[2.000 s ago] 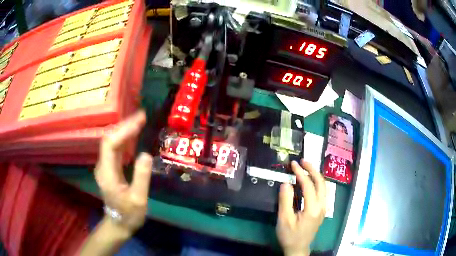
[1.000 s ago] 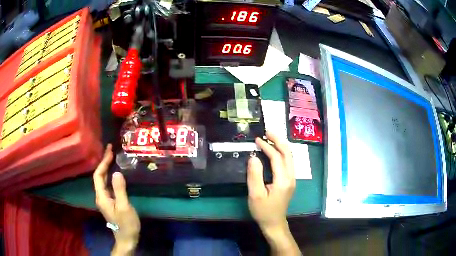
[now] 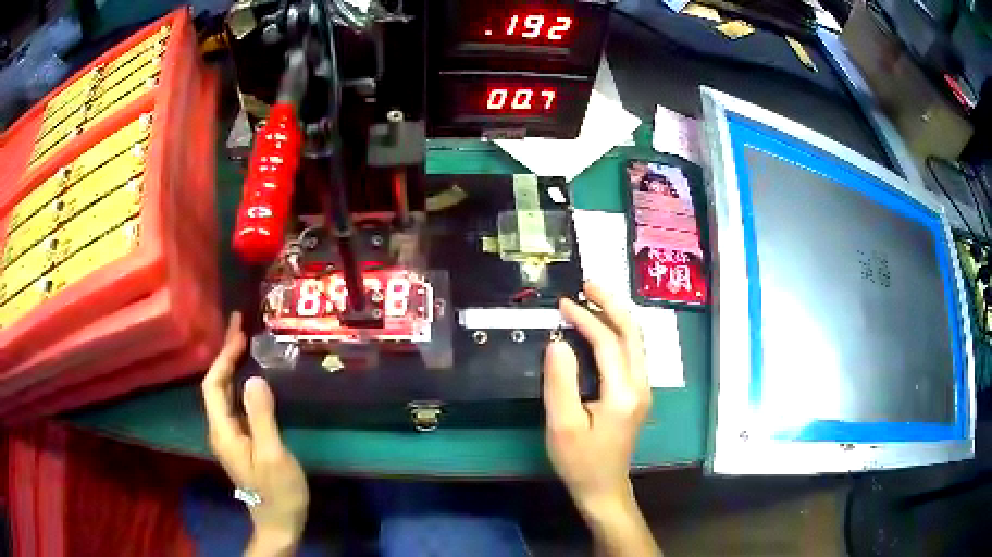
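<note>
An LED display module point(image 3: 350, 306) sits in the clear nest of the black test fixture point(image 3: 500, 375), its digits glowing red. The black toggle clamp stands over it and hides part of the digits. Its red ribbed handle point(image 3: 268, 183) points down. A white strip point(image 3: 515, 318) lies on the base right of the nest. My left hand point(image 3: 256, 441) is at the fixture's left front corner, fingers apart, holding nothing. My right hand point(image 3: 596, 403) rests at the base's right side, fingers apart, with fingertips at the white strip's right end.
Stacked red trays point(image 3: 174, 261) with yellow strips stand at left. Two digital panel meters point(image 3: 522, 65) are behind the fixture. A smartphone point(image 3: 667, 232) lies on white paper at right, beside a framed panel point(image 3: 848, 283). A clear-yellowish block point(image 3: 533, 237) sits behind the white strip.
The view has swung, shifting the fixture leftward in the picture. My left hand is now lower beside the fixture's front corner. The upper meter's reading has risen from .185 to .192.
</note>
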